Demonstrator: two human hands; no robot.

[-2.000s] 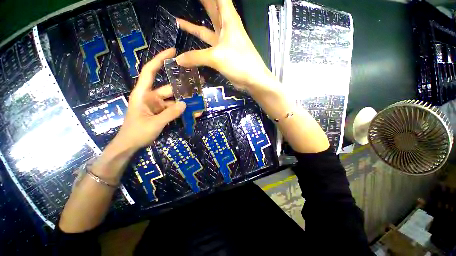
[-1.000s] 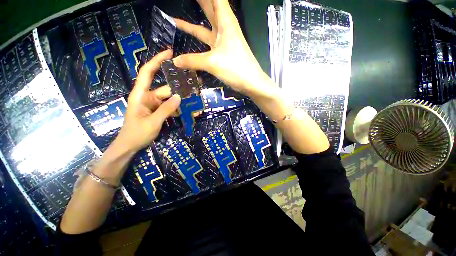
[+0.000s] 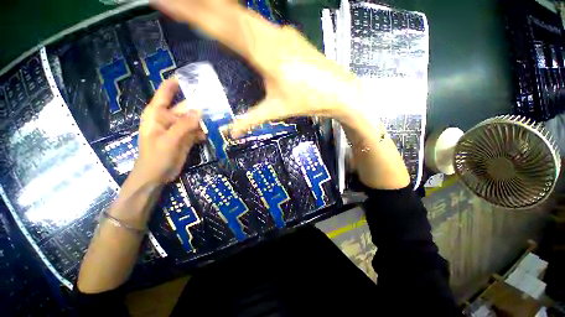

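My left hand (image 3: 164, 133) holds a blue part by its side above the black tray (image 3: 83, 52). The held part's stepped blue end (image 3: 217, 139) points down, and its wide end is covered by an adhesive piece (image 3: 204, 93) showing strong white glare. My right hand (image 3: 291, 74) is blurred, fingers spread, over the tray's upper right; its thumb is close to the held part's lower end, and contact cannot be told. Several dotted blue parts (image 3: 266, 186) lie in the front pockets. Two blue parts with dark covered ends, one here (image 3: 114, 77), lie in back pockets.
A glossy adhesive sheet (image 3: 46, 167) lies over the tray's left side. A sheet stack (image 3: 387, 80) lies right of the tray on the green surface (image 3: 461, 68). A beige desk fan (image 3: 505, 161) stands at right. Black stacked trays (image 3: 536, 62) are at far right.
The held part has moved slightly left, and its covered end now shines white. My right hand has moved its fingers up and left, with its thumb lower. The dark film near its fingertips no longer shows.
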